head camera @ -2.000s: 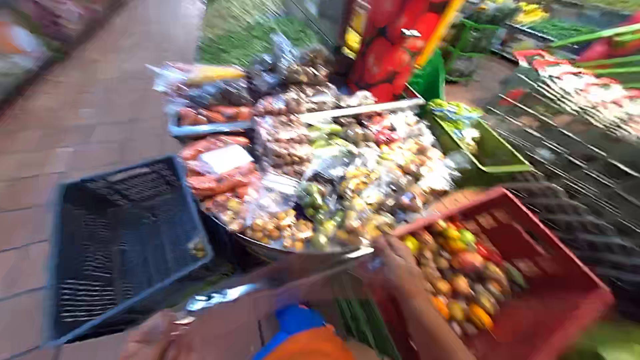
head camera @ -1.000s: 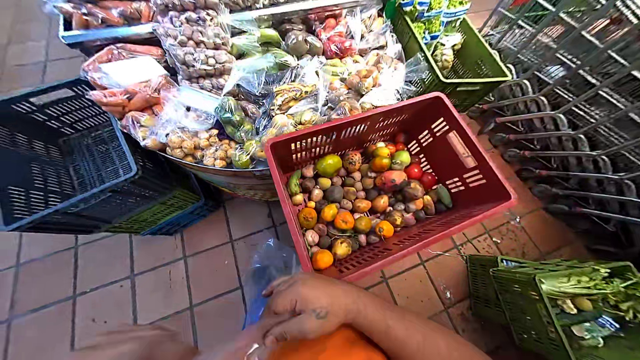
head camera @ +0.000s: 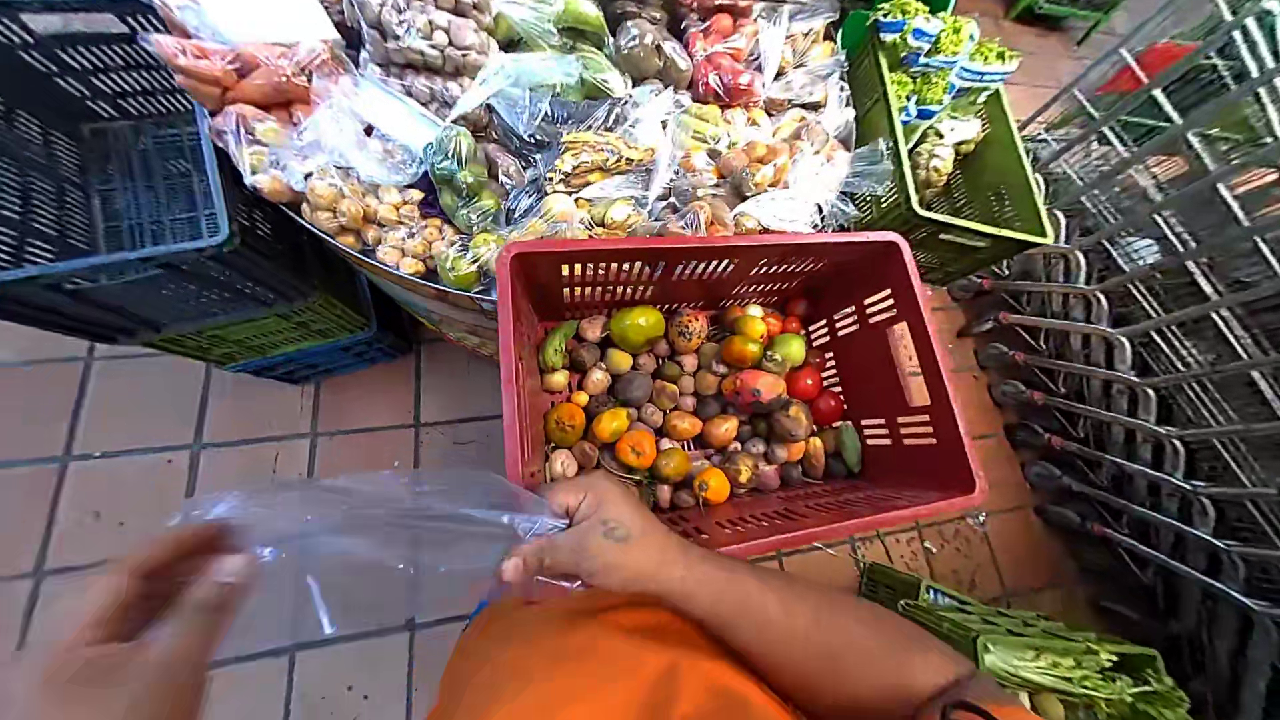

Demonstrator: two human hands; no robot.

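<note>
A clear plastic bag [head camera: 390, 540] is stretched sideways low in the view, over the tiled floor. My right hand [head camera: 600, 535] pinches its right end, just in front of the red crate's near left corner. My left hand [head camera: 150, 610], blurred, is at the bag's left end with fingers curled; whether it grips the film cannot be told. The red plastic crate [head camera: 735, 545] holds loose mixed produce: tomatoes [head camera: 803, 383], a green round fruit [head camera: 637, 328], orange fruits [head camera: 636, 449], small potatoes or similar tubers and a dark green elongated piece [head camera: 849, 447].
Behind the crate, a round display holds bagged produce [head camera: 600, 160]. Dark stacked crates [head camera: 110, 190] stand at left. A green crate [head camera: 985, 195] holds packed greens at back right; nested metal shopping carts [head camera: 1150, 330] line the right. Another green crate [head camera: 1060, 630] with leafy vegetables is at lower right.
The clear bag is now spread between my hands, whereas one second ago it hung bunched near my right hand. The view has swung down and closer over the red crate since two seconds ago.
</note>
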